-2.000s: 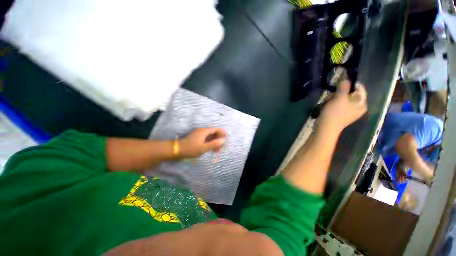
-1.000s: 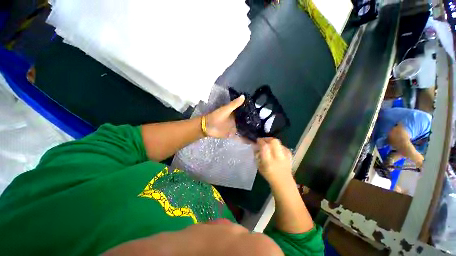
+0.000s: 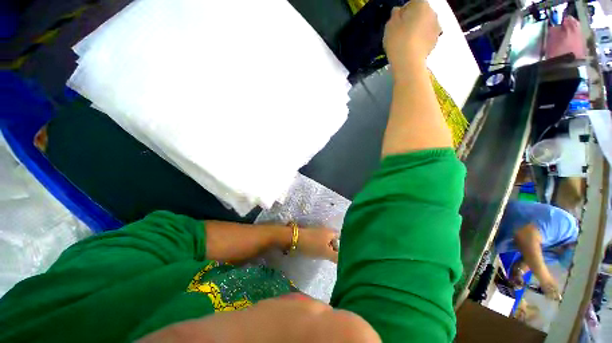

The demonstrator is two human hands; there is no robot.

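My right hand (image 3: 413,32) is stretched to the far side of the bench, its fingers curled at the edge of a black box-like part (image 3: 366,39). Whether it grips anything is hidden. My left hand (image 3: 319,242) is low over the silvery-white textured sheet (image 3: 321,199). My right sleeve covers its fingertips, so what it holds cannot be seen. The housing held earlier does not show over the visible part of the sheet.
A thick stack of white sheets (image 3: 215,100) covers the bench's left middle. Yellow-green wires (image 3: 451,110) lie by a white board beside my right forearm. A black unit (image 3: 498,80) sits on the dark conveyor (image 3: 493,151) at right. Another person (image 3: 537,231) works beyond it.
The black housing was fetched from the right, then handled by both hands over the sheet. Now my right hand has moved away to the far side; my left stays low over the sheet.
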